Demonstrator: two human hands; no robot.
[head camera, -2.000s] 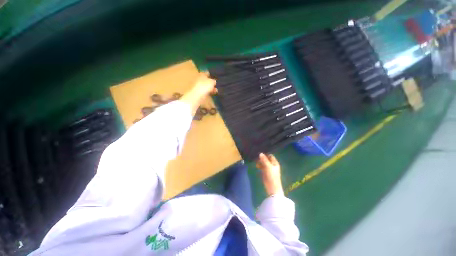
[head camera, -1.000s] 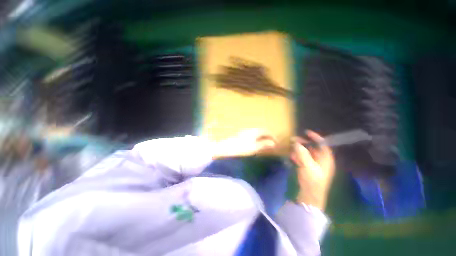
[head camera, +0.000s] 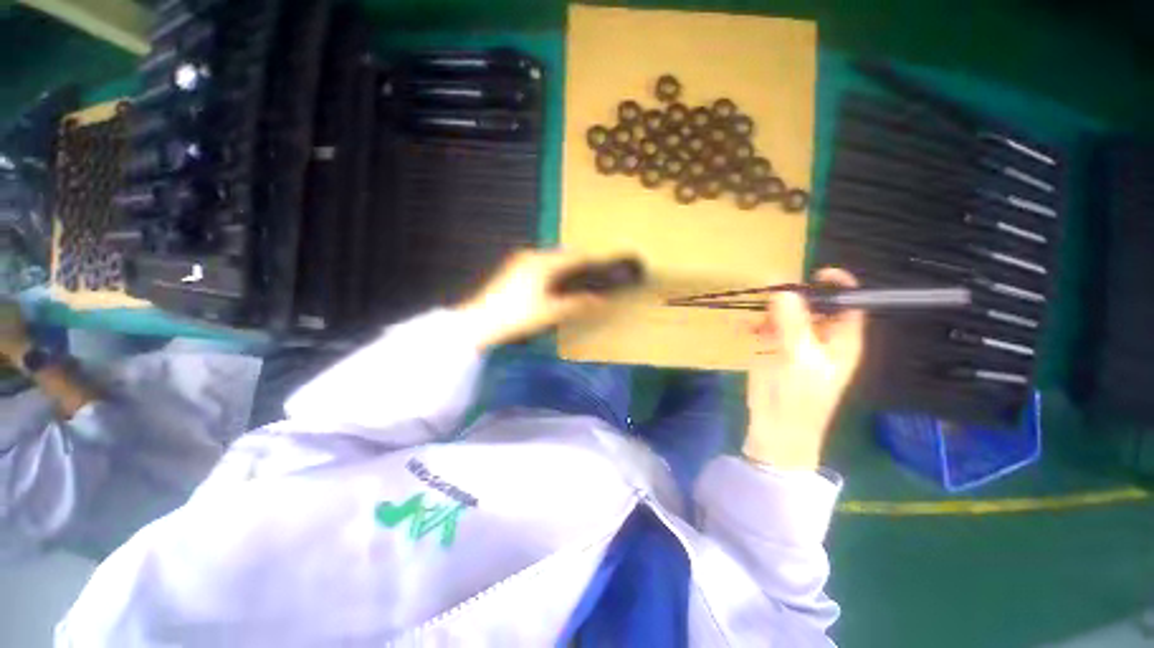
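Observation:
My left hand (head camera: 525, 298) is shut on a short black body (head camera: 600, 276), blurred, over the lower left of the tan work board (head camera: 683, 241). My right hand (head camera: 812, 348) grips a silver tube (head camera: 905, 299) that points right; thin dark rods (head camera: 721, 299) stick out of it to the left, towards the black body. The rods and the black body are apart. A cluster of small dark rings (head camera: 690, 139) lies on the upper half of the board.
A slotted parts tray (head camera: 911, 215) with silver-ended rods is on the right, above a blue plastic basket (head camera: 968, 449). Another tray (head camera: 462, 165) and stacked trays (head camera: 285, 165) are on the left. Another person's arm (head camera: 63, 386) and a ring-covered board (head camera: 91, 209) are at far left.
The view has turned and shifted, so the board is now central. My right hand holds the silver tube with rods now clearly seen, and my left hand now holds a black body.

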